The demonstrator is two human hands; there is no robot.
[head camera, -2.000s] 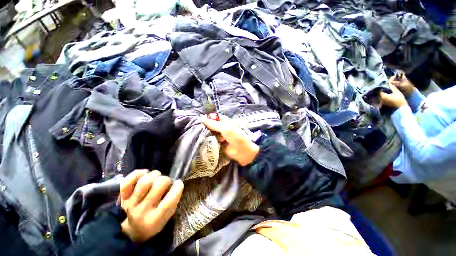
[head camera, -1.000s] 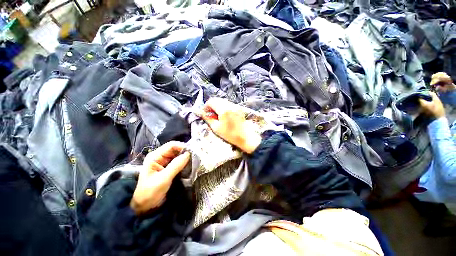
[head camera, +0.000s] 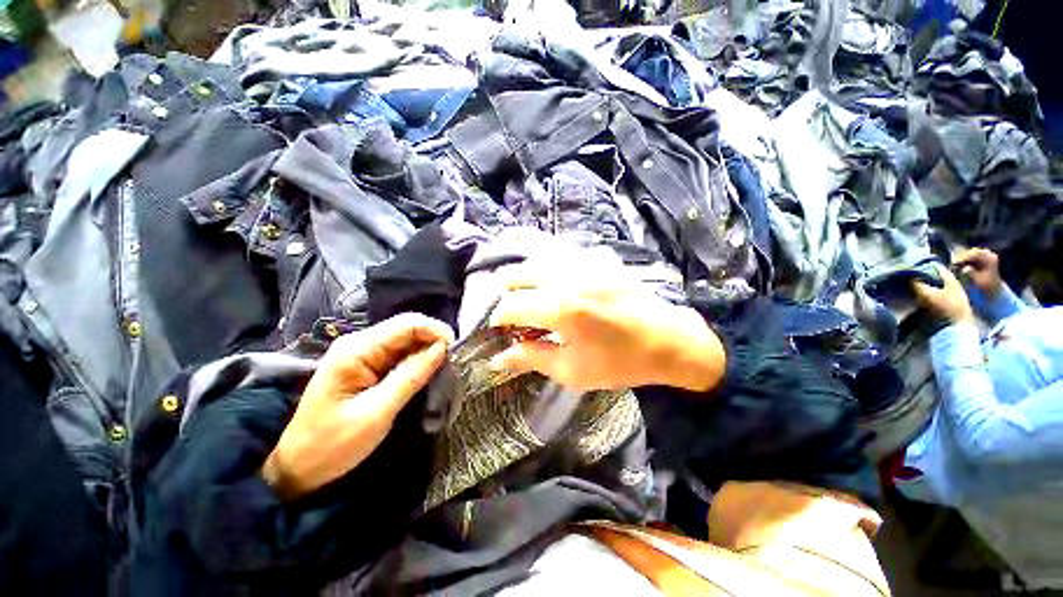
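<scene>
A grey-black denim jacket (head camera: 542,466) lies at the pile edge and over my lap. Its gold-beige embroidery reverse (head camera: 480,432) shows below my hands. My left hand (head camera: 361,391) pinches cloth of the jacket at the embroidery's upper left, between thumb and fingertips. My right hand (head camera: 600,327) is over the embroidery's top, its fingers curled and pointing left toward my left fingertips. A small red part of the thread snips (head camera: 530,335) shows inside my right hand; the blades cannot be made out. Black soft cloth (head camera: 410,280) lies just above my left hand.
Heaped denim jackets (head camera: 653,175) rise in front, with grey jackets with brass buttons (head camera: 128,303) at the left. A co-worker's light-blue sleeve (head camera: 979,373) and hands are at the right, on the pile. A white and orange apron (head camera: 653,560) is at the bottom.
My right hand has come down and turned flatter over the embroidery, covering more of it. My left hand has gone from a higher-knuckled grip to a fingertip pinch. The view has shifted.
</scene>
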